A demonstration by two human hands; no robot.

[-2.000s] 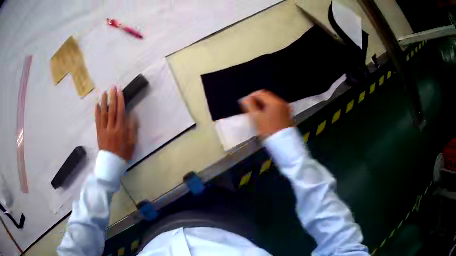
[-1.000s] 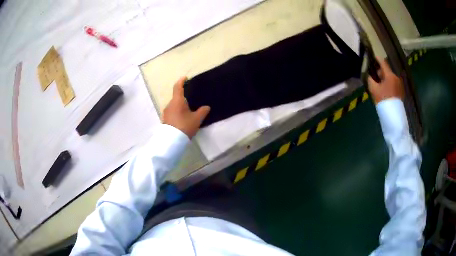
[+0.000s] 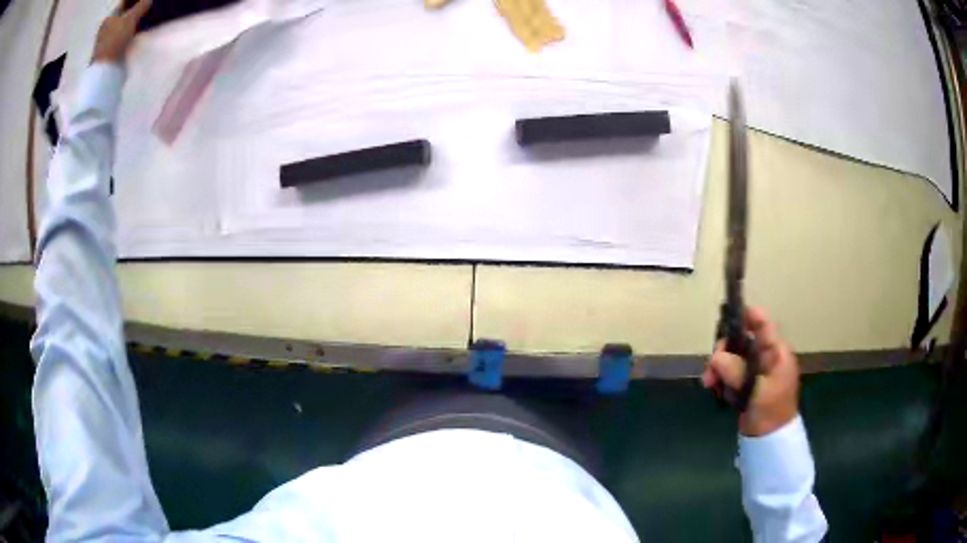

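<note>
My right hand point(image 3: 766, 366) is closed around the handles of the large shears point(image 3: 737, 202) near the table's front edge at the right; the blades point away from me and look closed. My left hand point(image 3: 119, 32) reaches to the far upper left and is at a dark cloth piece point(image 3: 186, 9), cut off by the picture's top edge. The fingers seem to hold its edge. The white paper marker point(image 3: 467, 223) lies over dark cloth. Two dark bar weights point(image 3: 355, 163) point(image 3: 594, 126) lie on it.
A translucent pinkish strip point(image 3: 191, 95), tan slips point(image 3: 530, 23) and a red-pink pen point(image 3: 679, 21) lie on the paper. Blue clips point(image 3: 487, 364) point(image 3: 615, 368) sit on the table's metal edge. A white-topped offcut point(image 3: 936, 278) lies at the far right.
The view has turned left. The dark cloth piece has moved from the right part of the table to the far upper left with my left hand. My right hand has lifted the shears.
</note>
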